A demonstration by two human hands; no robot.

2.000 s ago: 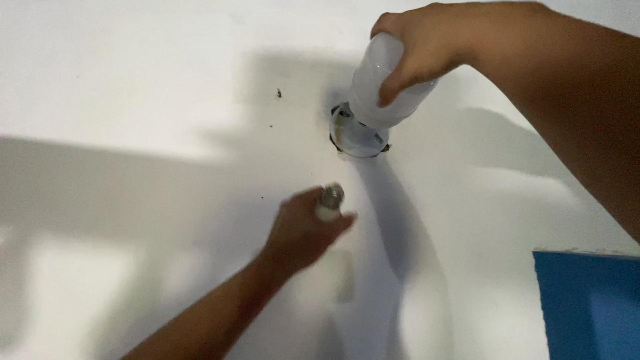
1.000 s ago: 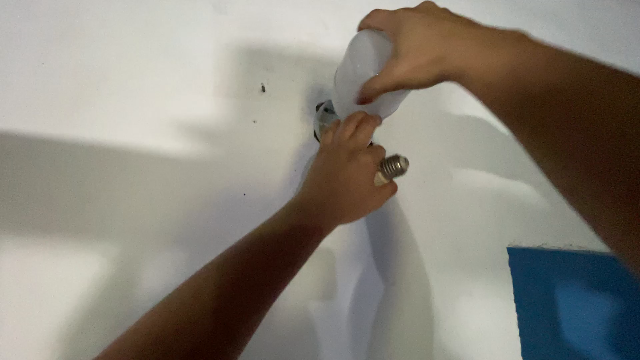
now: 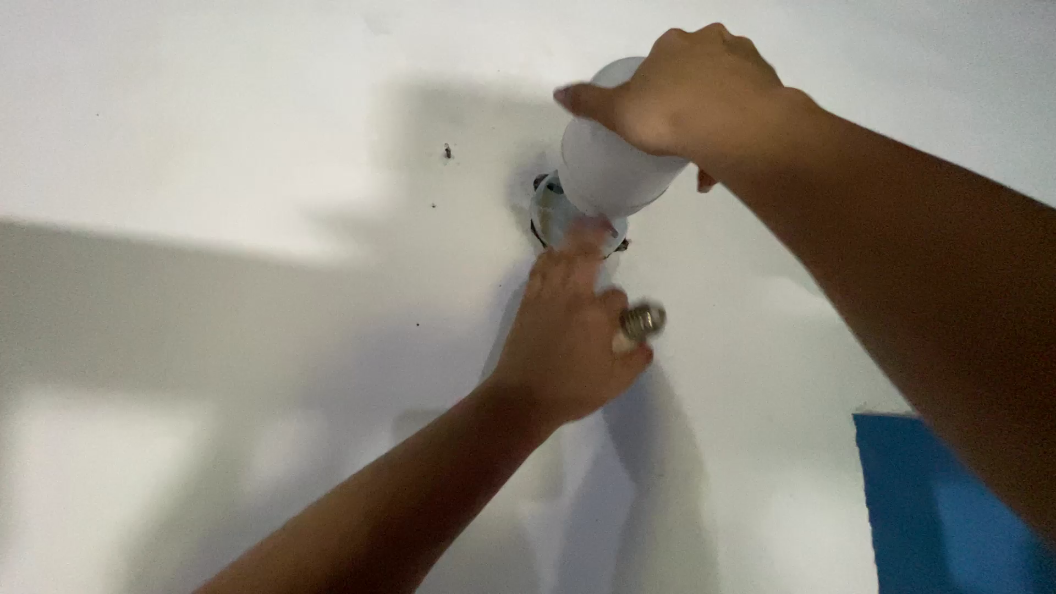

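My right hand (image 3: pixel 709 99) grips a large white light bulb (image 3: pixel 615 169) from above, thumb across its front. The bulb's lower end is over a round wall-mounted lamp holder (image 3: pixel 549 214), whose middle it hides. My left hand (image 3: pixel 569 338) is just below, its blurred fingertips at the holder's lower edge and close to the bulb. Between its thumb and forefinger it holds a second, smaller bulb by the body, with the metal screw cap (image 3: pixel 643 320) pointing out to the right. Most of that small bulb is hidden in the palm.
A white wall (image 3: pixel 206 313) fills most of the view, crossed by shadows of the arms. Small dark holes and marks (image 3: pixel 448 151) lie left of the holder. At lower right is a blue panel or painted area (image 3: pixel 916 511) with a ragged edge.
My left hand has risen from below the holder to its lower edge, keeping the small bulb. My right hand has shifted its grip on the large bulb, the thumb now higher.
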